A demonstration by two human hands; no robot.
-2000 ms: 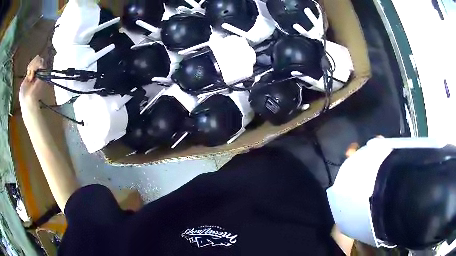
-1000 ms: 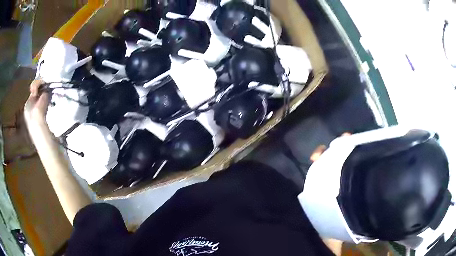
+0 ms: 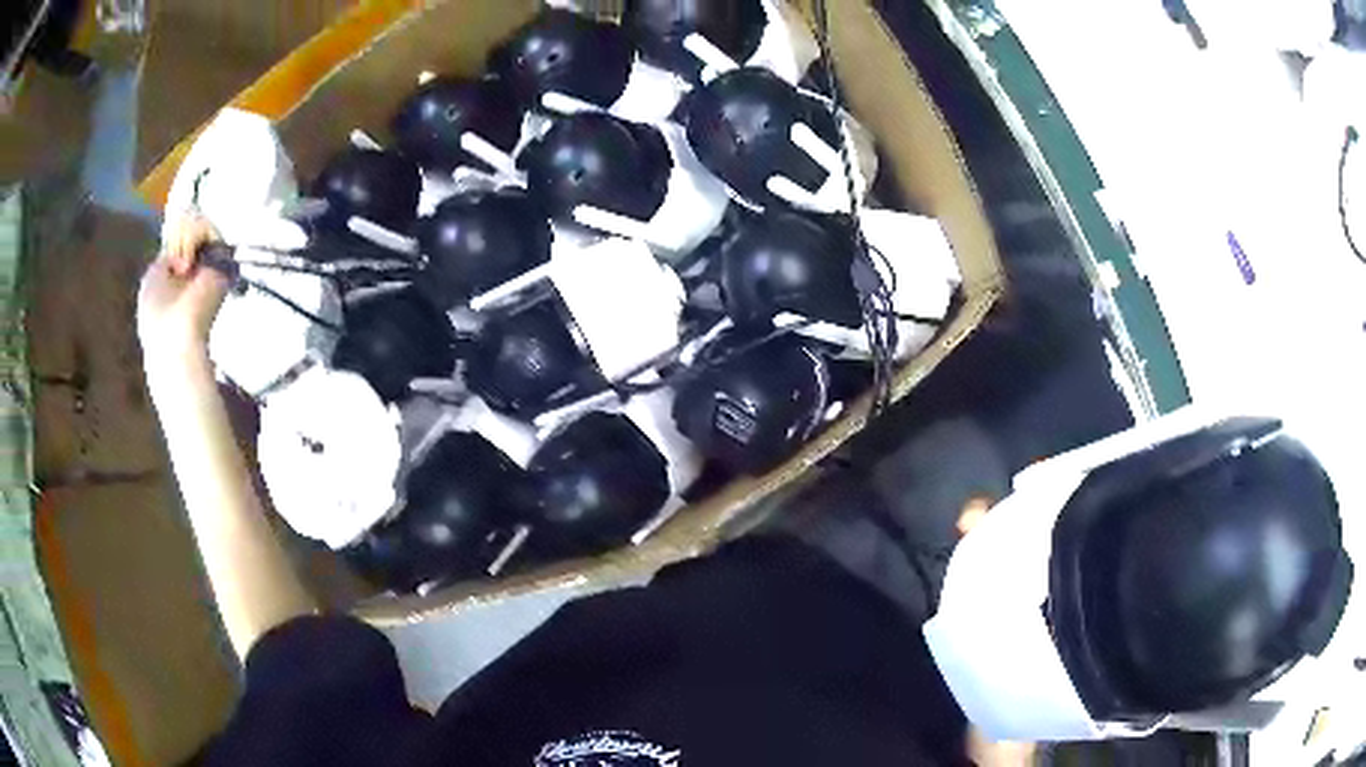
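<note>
A PTZ security camera (image 3: 996, 614) with white housing and a glossy black ball head (image 3: 1206, 577) is at the lower right. My right hand (image 3: 975, 514) is mostly hidden behind it; only a fingertip and a bit of skin below show, holding it. My left hand (image 3: 186, 277) is at the left over the carton's edge, its fingers closed on black pigtail cables (image 3: 285, 262). The carton of cameras (image 3: 719, 528) lies in front of me, packed with black balls and white housings with white antennas.
A white-covered bench (image 3: 1198, 195) with a green edge (image 3: 1056, 128) runs along the right, with a small purple mark on it. Black cables (image 3: 881, 307) hang over the carton's right side. More brown cardboard (image 3: 105, 540) is at the left.
The view has shifted, so the carton sits lower and more of its far side shows. My left hand still holds the cables. The held camera has moved left in view and its black ball shows more fully.
</note>
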